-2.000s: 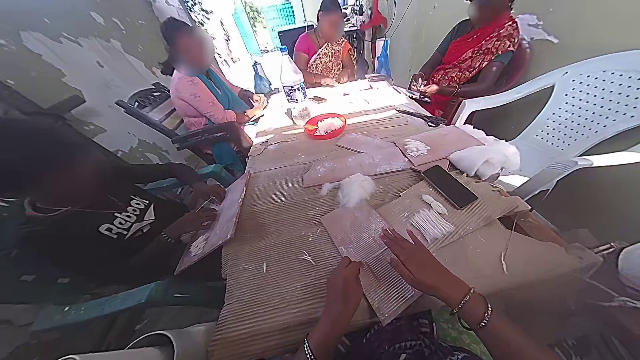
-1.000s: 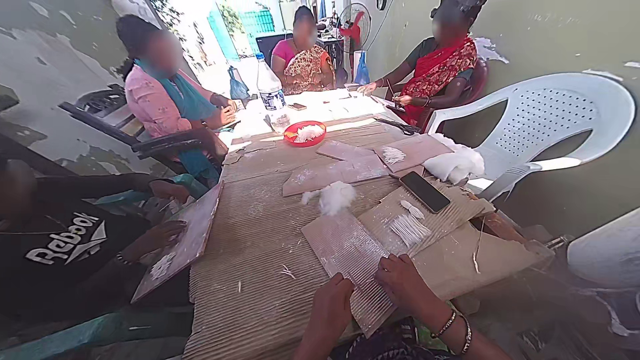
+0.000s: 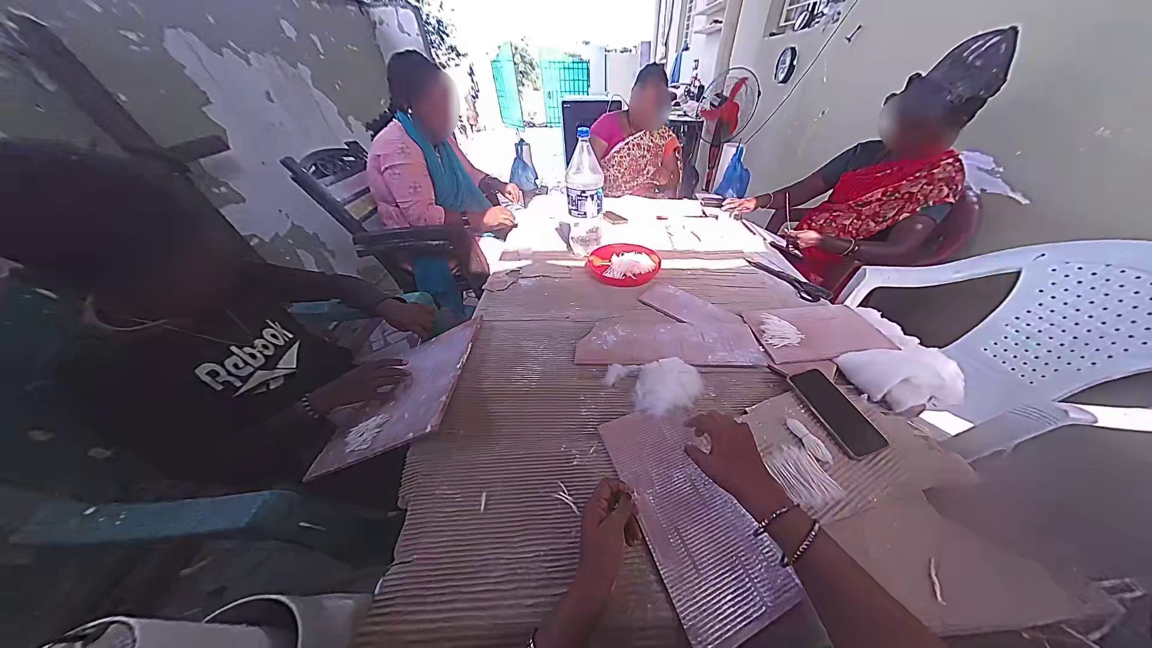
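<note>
A ridged board (image 3: 706, 531) lies on the corrugated cardboard in front of me. At its left edge is my left hand (image 3: 612, 520), fingers curled together; whether they pinch anything is too small to tell. My right hand (image 3: 724, 450) is over the upper right part of the board, its fingers bent near a small white tuft, and I cannot tell if it grips it. Just beyond the board sits a loose heap of white cotton (image 3: 668, 385). Thin white cotton wicks (image 3: 805, 477) lie in a row to the right of my right hand, with a small tied bundle (image 3: 810, 441) above them.
A black phone (image 3: 837, 414) lies right of the wicks, near a large cotton roll (image 3: 904, 369). Farther off are flat boards (image 3: 670, 342), scissors (image 3: 790, 281), a red bowl (image 3: 623, 266) of wicks and a plastic bottle (image 3: 584, 189). Several people sit around the table; one works on a tilted board (image 3: 432, 387) at left.
My right hand has moved from the near part of the board up toward the cotton heap. My left hand stays by the board's left edge. The view has shifted.
</note>
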